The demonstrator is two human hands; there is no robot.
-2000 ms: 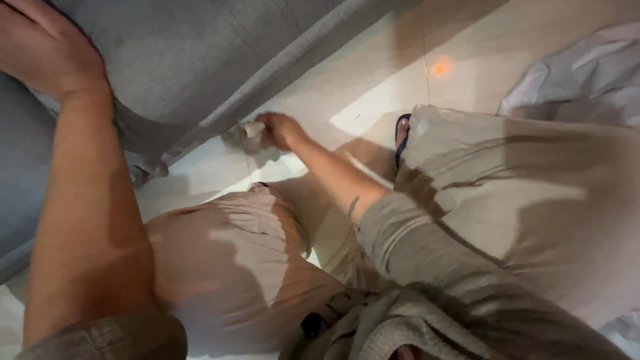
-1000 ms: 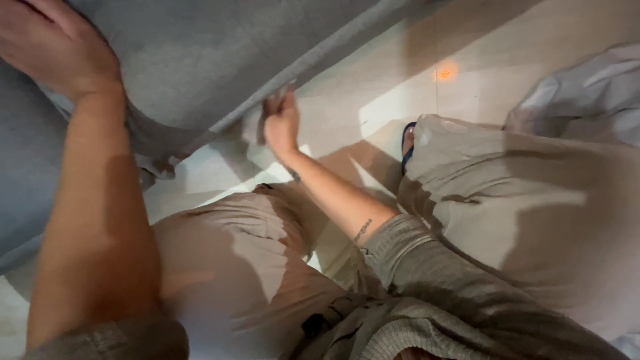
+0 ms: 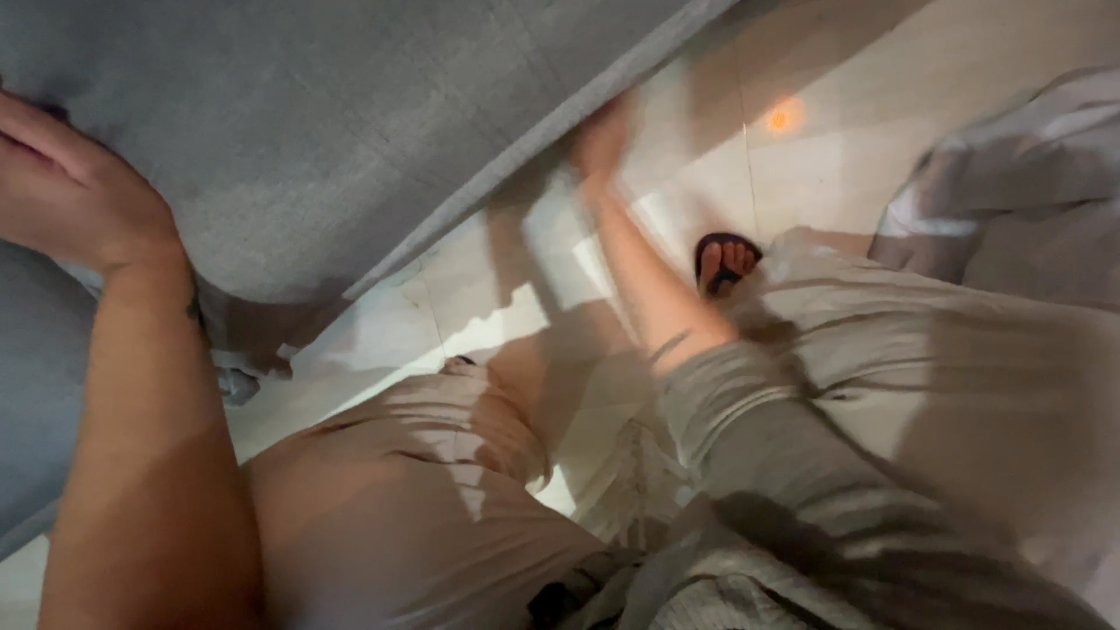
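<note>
My left hand lies at the upper left against grey upholstered fabric, which looks like a sofa; its fingertips run out of the frame. Near the lower edge of that fabric, above the tiled floor, is my right hand. It is blurred, its fingers lie partly in shadow by the edge, and whether anything is in it cannot be told. The fabric bunches into a dark fold at its lower corner.
Pale floor tiles bear an orange light spot. My legs in beige trousers are spread, with one foot in a dark flip-flop. Crumpled greyish cloth lies at the right.
My right hand has moved right along the lower edge of the grey fabric. Two seconds ago it held a small pale cloth-like thing near the floor. My left hand stays on the fabric.
</note>
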